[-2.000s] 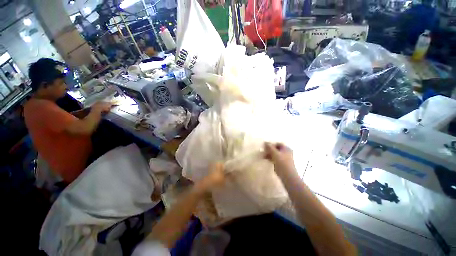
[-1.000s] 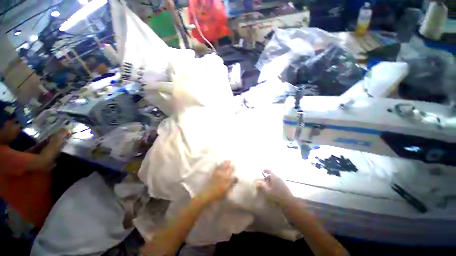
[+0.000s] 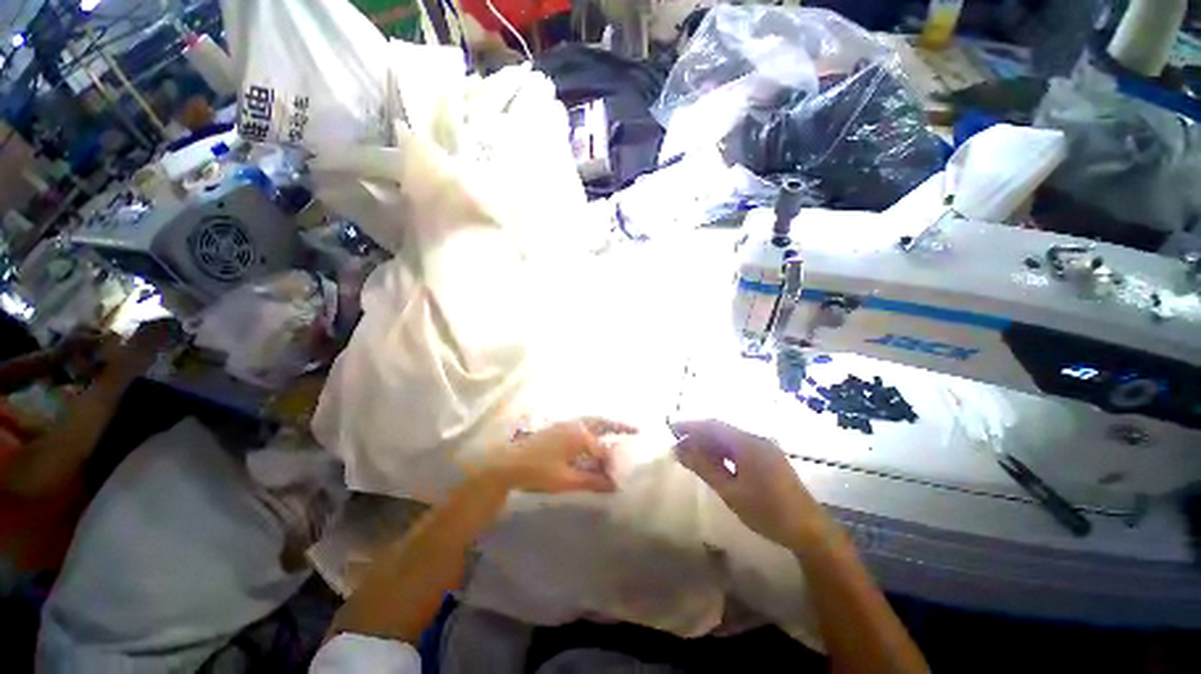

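Observation:
Cream-white cloth [image 3: 435, 356] is heaped left of the machine and hangs over the table's front edge; its middle is overexposed. My left hand [image 3: 569, 456] pinches the cloth near the front edge. My right hand [image 3: 740, 471] holds the same cloth just to the right, fingers bent, with a small dark spot at the fingertips that I cannot identify. The white sewing machine head [image 3: 922, 310] with a blue stripe stands to the right. Small dark labels [image 3: 863, 402] lie in a loose pile under it. Dark thread snips [image 3: 1043, 492] lie right of the pile.
A clear plastic bag [image 3: 843, 105] with dark contents lies behind the machine. A white printed bag [image 3: 310, 86] hangs at the back left. Another machine's motor box with a fan [image 3: 221, 248] and a person's arm [image 3: 79, 408] are at left. Pale cloth [image 3: 171, 553] drapes low at left.
The view has turned right and moved closer, so the machine shows more fully. My hands have stayed on the cloth, now near its front edge, and the cloth is spread flatter between them.

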